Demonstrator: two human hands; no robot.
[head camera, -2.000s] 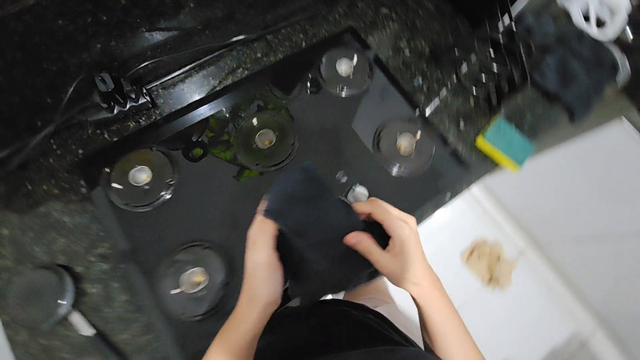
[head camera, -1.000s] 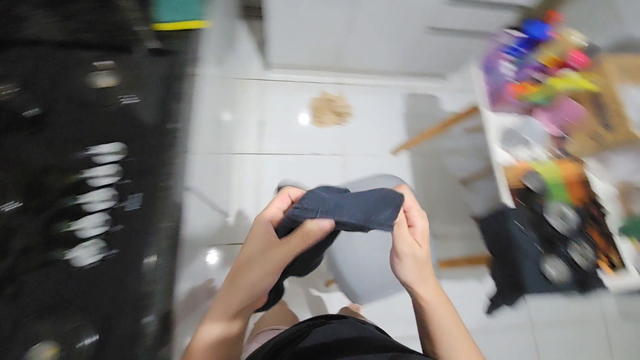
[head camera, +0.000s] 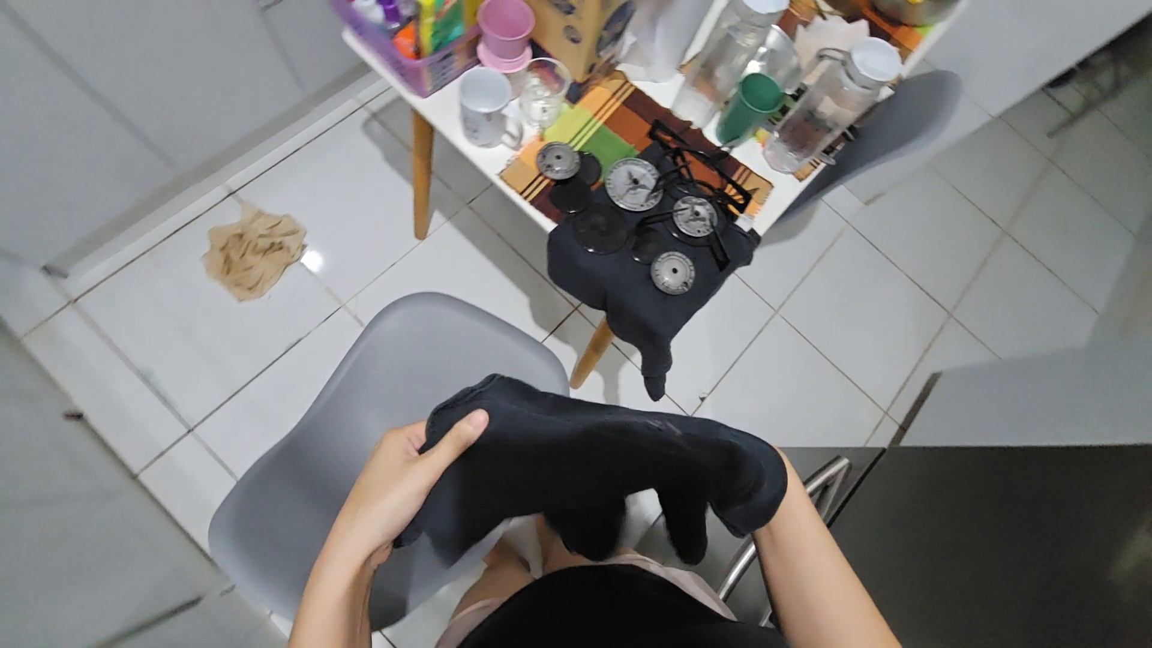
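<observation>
A dark cloth (head camera: 576, 450) is stretched between my two hands, with folds hanging below it. My left hand (head camera: 409, 472) grips its left end, thumb on top. The right end of the cloth covers my right hand (head camera: 776, 490), so its fingers are hidden. Beyond them, burner caps and rings (head camera: 634, 184) and black pan supports (head camera: 697, 171) lie on another dark cloth (head camera: 648, 301), which drapes over the corner of a white table (head camera: 450, 108).
A grey chair (head camera: 432, 342) stands just in front of me at the left. The table bears glass pitchers (head camera: 832, 103), a green cup (head camera: 751, 103), a white mug (head camera: 486, 106) and a purple basket (head camera: 432, 67). A beige cloth (head camera: 255, 250) lies on the tiled floor. A steel-handled appliance (head camera: 999, 540) is at right.
The view has swung from the cooktop to the table and chair. The dark cloth, earlier bunched between my hands, is now spread wider, and its end covers my right hand.
</observation>
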